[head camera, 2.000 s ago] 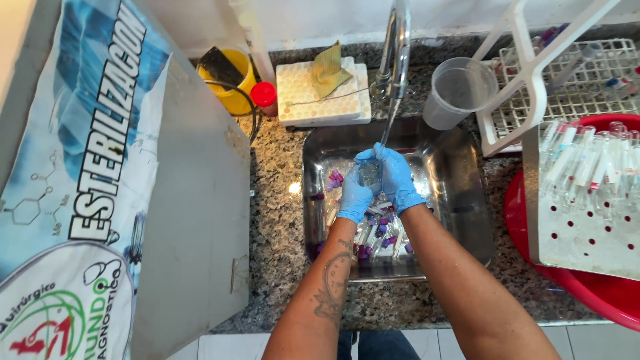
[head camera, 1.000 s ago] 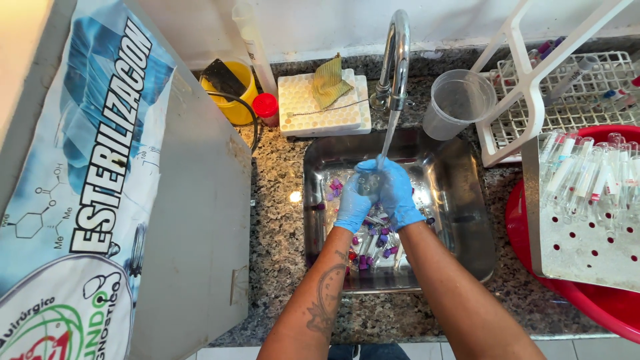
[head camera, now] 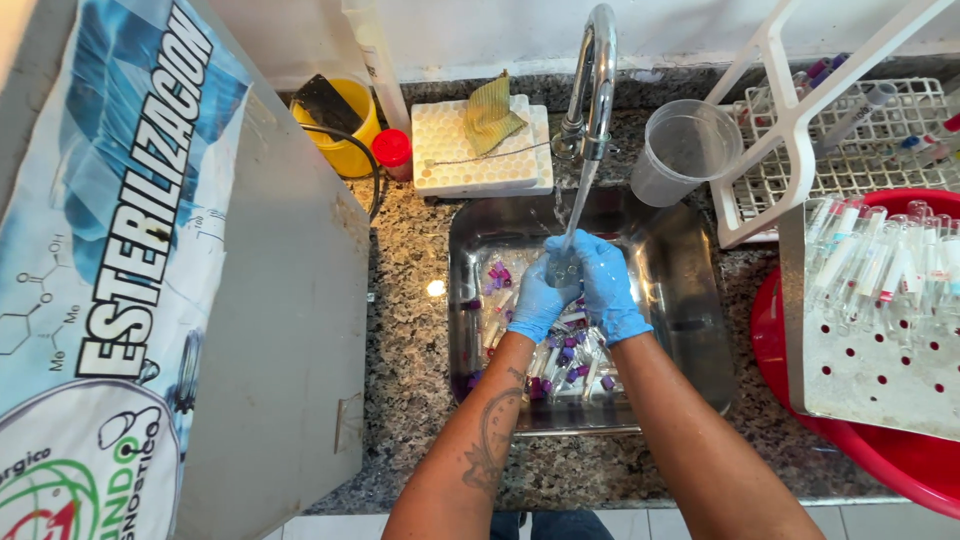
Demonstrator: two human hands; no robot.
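My left hand (head camera: 541,301), in a blue glove, and my right hand (head camera: 606,281), gloved alike, are cupped together around a small clear object (head camera: 564,270) whose kind I cannot make out. Water from the chrome faucet (head camera: 600,82) runs down onto them. Both hands are over the stainless steel sink (head camera: 686,315). Below them in the basin lie many glass tubes (head camera: 551,367) and purple caps (head camera: 499,275), partly hidden by my hands and forearms.
Right of the sink are a clear plastic cup (head camera: 679,150), a white tube rack (head camera: 847,169) and a perforated metal tray (head camera: 870,367) of tubes over a red basin (head camera: 772,330). Behind stand a white block (head camera: 450,169), a red-capped jar (head camera: 393,150) and a yellow container (head camera: 360,112). A grey metal cabinet (head camera: 292,315) borders the left.
Both hands stay together around the small clear object under the faucet. The stream over them shows more plainly now than two seconds ago.
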